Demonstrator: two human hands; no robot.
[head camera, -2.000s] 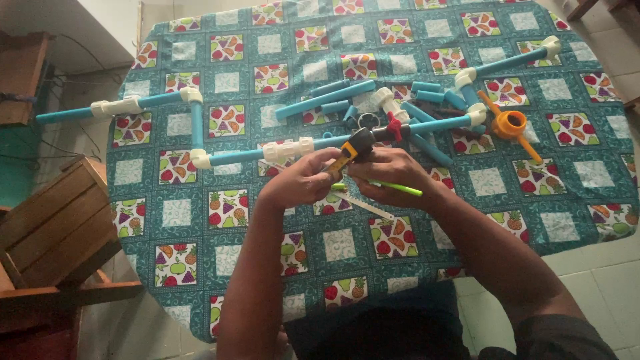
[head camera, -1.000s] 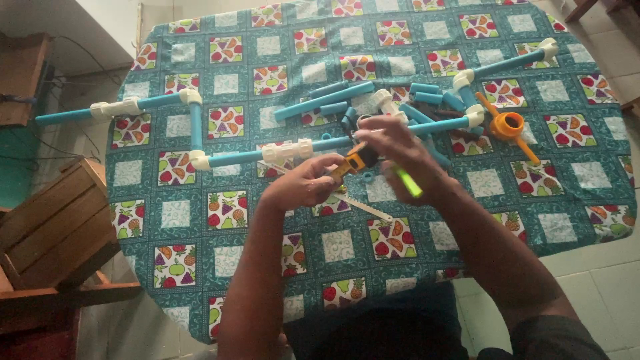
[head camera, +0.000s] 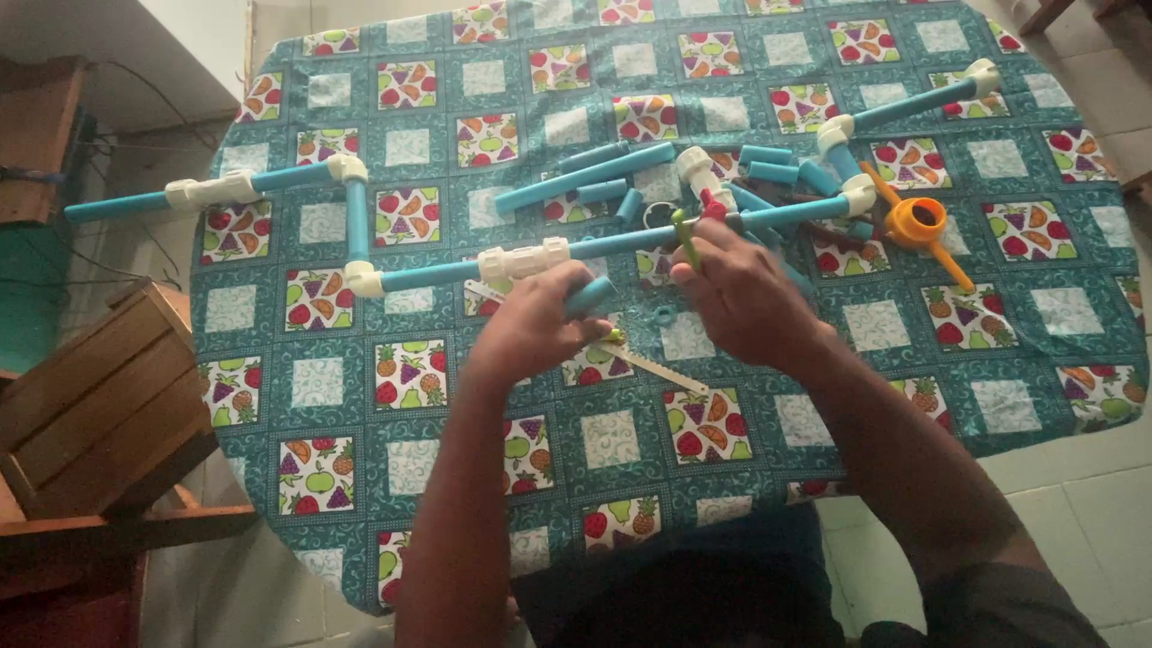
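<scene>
A short piece of blue plastic pipe (head camera: 589, 297) is in my left hand (head camera: 544, 324), between thumb and fingers. Near its thumb lies a bright green item (head camera: 614, 336), with a pale toothed strip (head camera: 661, 367) running down to the right on the cloth. My right hand (head camera: 756, 301) is closed around something green and slim (head camera: 687, 241); a red part (head camera: 714, 205) shows just above its fingers. Behind both hands runs a long blue pipe (head camera: 630, 241) with a white coupling (head camera: 524, 259) and a white elbow (head camera: 364, 279).
Loose blue pipe pieces (head camera: 585, 175) and a white fitting (head camera: 697, 171) lie behind my hands. An orange two-handled tool (head camera: 916, 223) rests at the right. Joined pipes reach past the left edge of the patterned tablecloth (head camera: 409, 337). A wooden piece of furniture (head camera: 99, 396) stands at lower left.
The yellow and black object that was in my left hand earlier is no longer seen; a short blue pipe piece is there now. My right hand has moved right, apart from the left.
</scene>
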